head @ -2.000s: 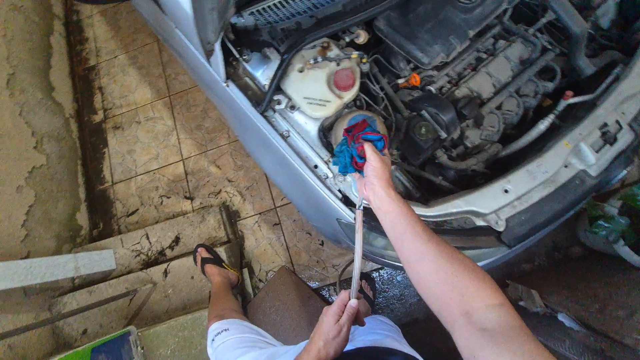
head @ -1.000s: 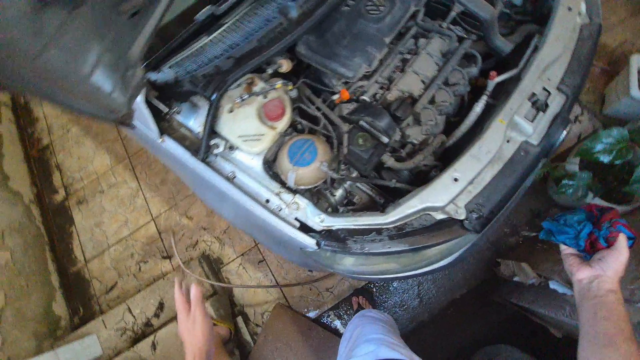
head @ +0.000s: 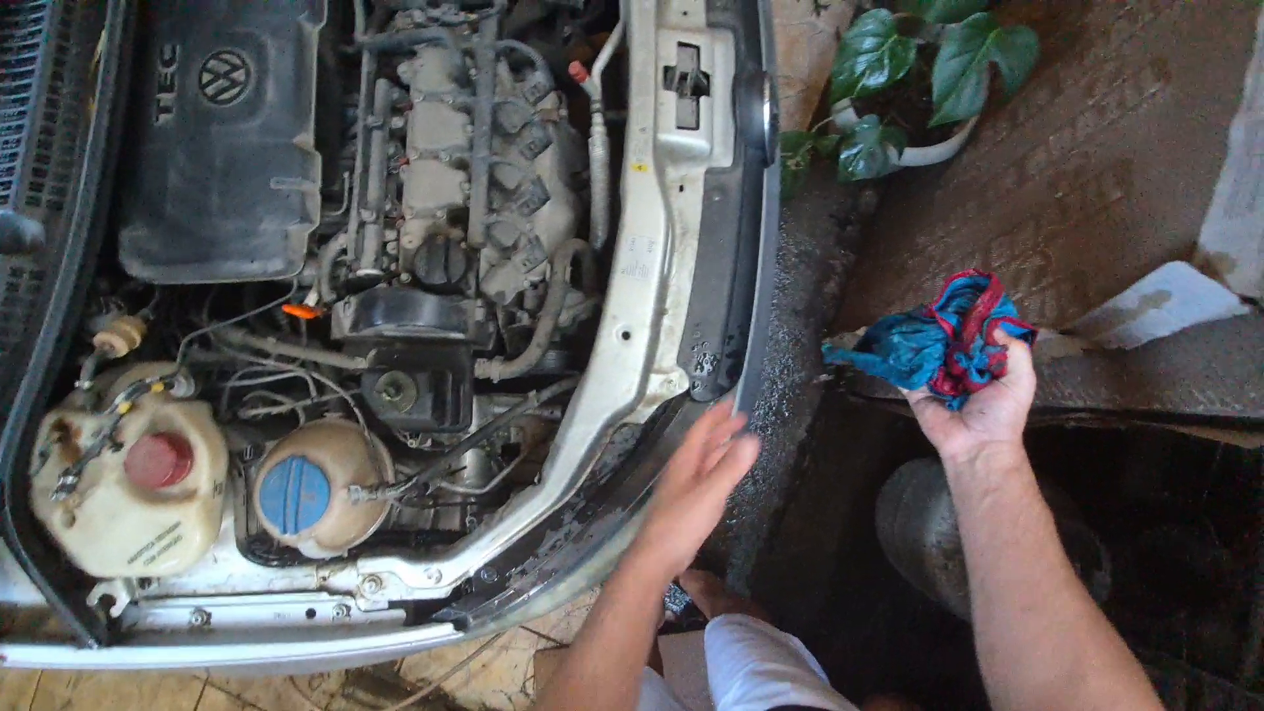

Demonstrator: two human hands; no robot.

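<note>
My right hand (head: 978,405) holds a crumpled blue and red cloth (head: 938,341), palm up, to the right of the car. Over the front edge of the car, above the headlight area, is my left hand (head: 696,474), its fingers extended and nothing in it; whether it touches the car cannot be told. In the engine bay, a coolant reservoir with a blue cap (head: 294,496) sits beside a whitish reservoir with a red cap (head: 158,460). The black engine cover (head: 222,138) bears a VW emblem. An orange dipstick handle (head: 302,311) shows below it.
A potted plant (head: 918,79) stands beyond the car's front. Flattened cardboard (head: 1066,207) lies on the right, with a pale paper scrap (head: 1160,304) on it. A rounded grey container (head: 928,533) is partly behind my right forearm. The hose (head: 449,676) lies on the tiles at the bottom.
My right hand has carried the cloth from over the engine bay to the car's right. My left hand has let go of the hose and is now over the car's front edge. The view has turned.
</note>
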